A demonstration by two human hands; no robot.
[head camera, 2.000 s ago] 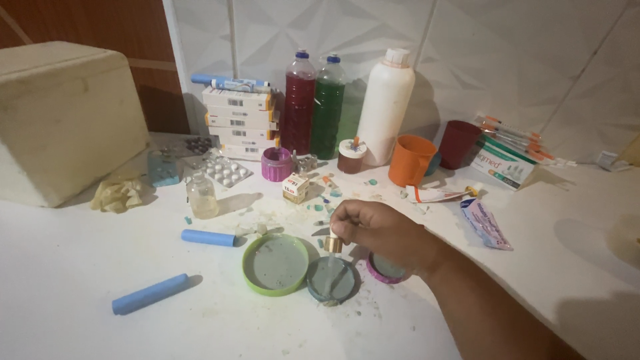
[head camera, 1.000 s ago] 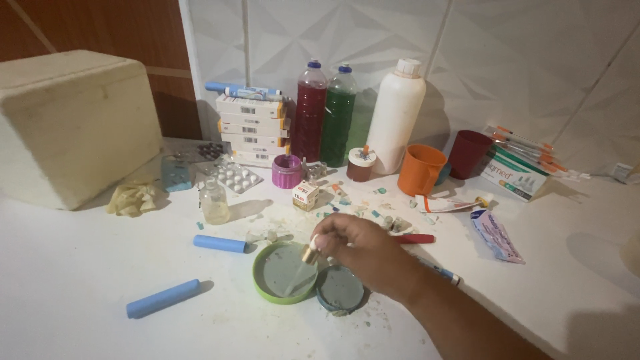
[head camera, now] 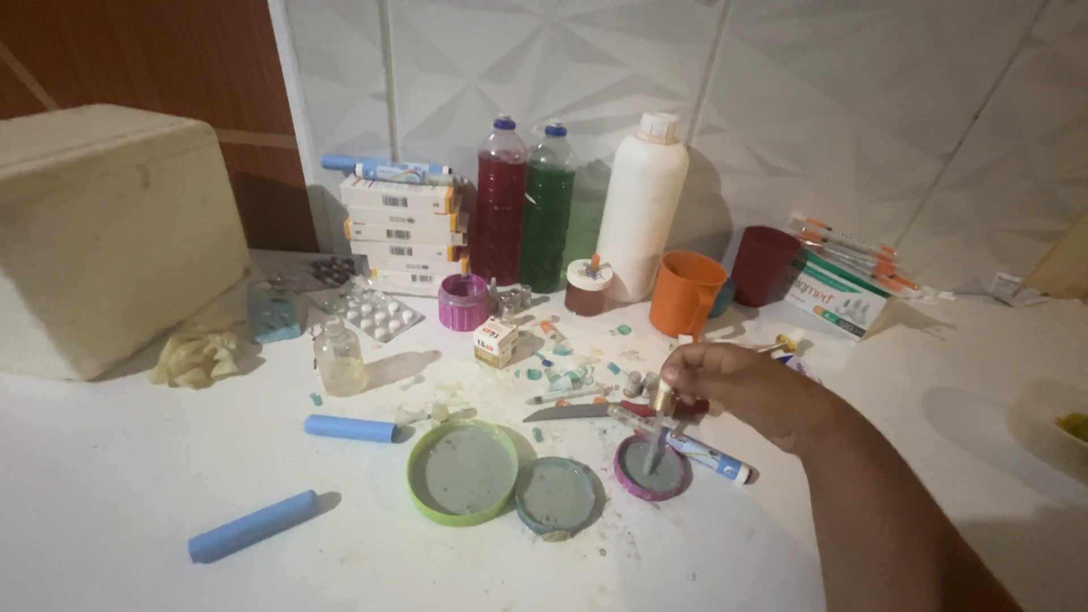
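My right hand [head camera: 735,387] pinches the white-and-gold top of a glass dropper [head camera: 660,416] between thumb and fingers. The dropper's tip is over or in the grey contents of a small purple-rimmed lid [head camera: 650,467]. To its left sit a grey-blue lid [head camera: 555,495] and a larger green-rimmed lid [head camera: 411,476], both with grey contents. Beneath and beside the dropper lie a red-handled knife [head camera: 569,413], a capped syringe and a blue-and-white pen [head camera: 710,457]. A small glass bottle [head camera: 340,361] stands without a cap at the left. My left hand is not in view.
Behind are stacked boxes [head camera: 399,228], red [head camera: 501,212] and green [head camera: 548,217] liquid bottles, a white bottle [head camera: 643,212], an orange mug [head camera: 684,293] and a dark red cup [head camera: 763,265]. A foam box [head camera: 119,246] stands left. Two blue pen caps or tubes [head camera: 255,524] lie front left.
The hand with the dropper has moved from the grey-blue lid to the green-rimmed lid, then right to the purple-rimmed lid.
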